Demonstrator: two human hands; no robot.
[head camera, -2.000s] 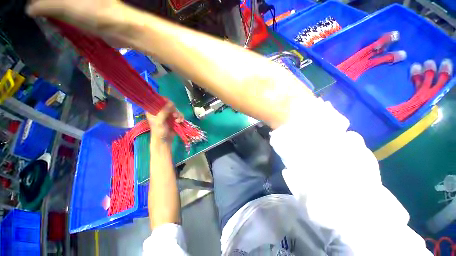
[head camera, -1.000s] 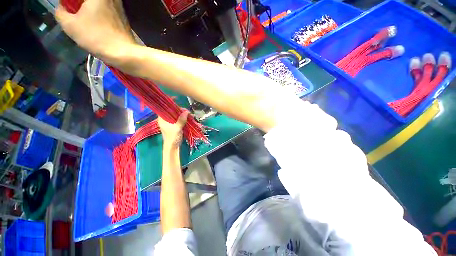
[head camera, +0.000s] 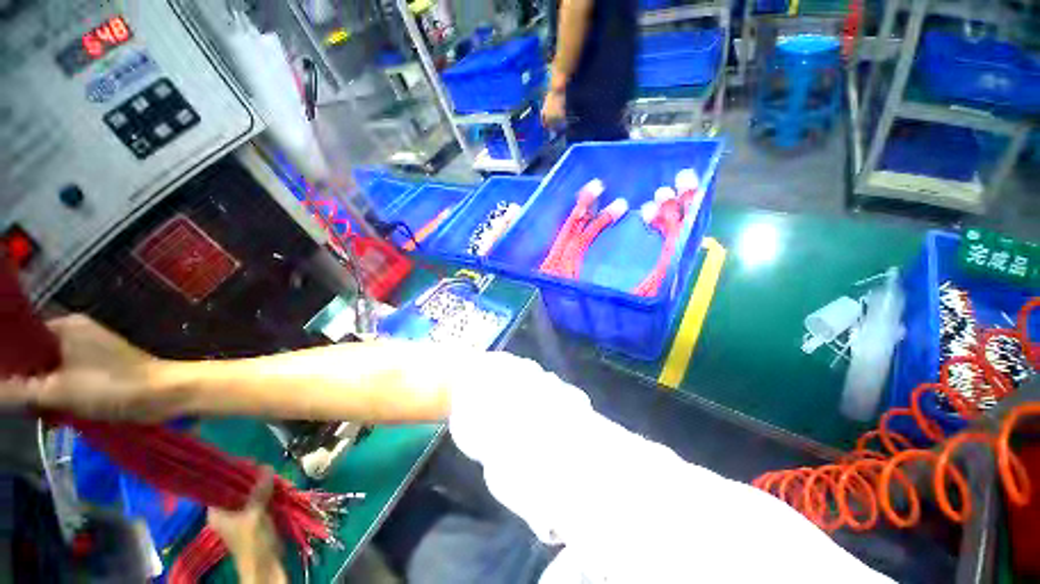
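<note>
A thick bundle of red lead wires slants across the lower left of the view. My right hand grips its upper part at the left edge, partly blurred. My left hand holds the bundle near its lower end, over the green bench. The wire tips fan out past my left hand, with silvery metal ends. More red wires hang below the bundle at the bottom left. The far end of the bundle is cut off by the picture's edge.
A machine with a red display stands at upper left. A small tray of silver pieces is beside it. A blue bin holds capped red bundles. Right are clear bags, a parts bin and an orange coiled hose. A person stands behind.
The view has swung up and to the right, so the machine panel, person and orange hose show more. Both hands still hold the bundle, now lower left in the picture.
</note>
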